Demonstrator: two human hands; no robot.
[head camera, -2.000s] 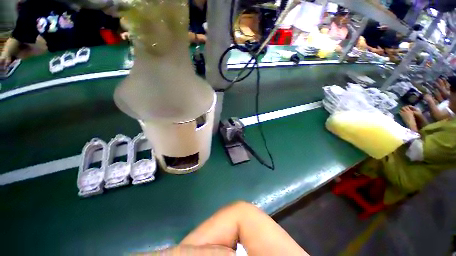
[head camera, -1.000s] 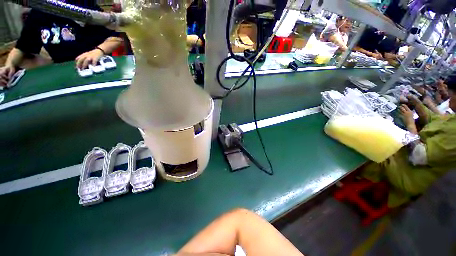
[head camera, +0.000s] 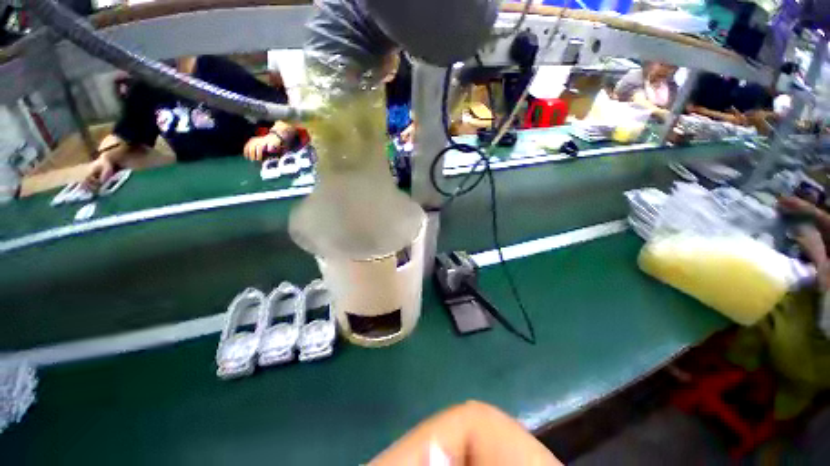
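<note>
Three white plastic housings (head camera: 282, 335) stand side by side on the green bench, touching or nearly so. The white fume hood (head camera: 375, 296) is just right of them, with a dark cut-out low in its wall. The dark iron stand (head camera: 466, 305) is right of the hood, with a black handle and cord leaning from it. Bare skin, apparently part of my bent arm, shows at the bottom edge. No fingers show there, and neither of my hands can be made out in the picture.
A heap of small white parts (head camera: 14, 393) is at the left edge. A yellow block (head camera: 714, 273) lies at right beside wrapped white parts (head camera: 696, 214). A ribbed hose (head camera: 155, 75) runs overhead. People sit across the line and at right. A red stool (head camera: 719, 391) is below the bench.
The view has turned left and up, so the bench things appear farther right and the white heap has come in at left. The housings and iron stand have not moved on the bench.
</note>
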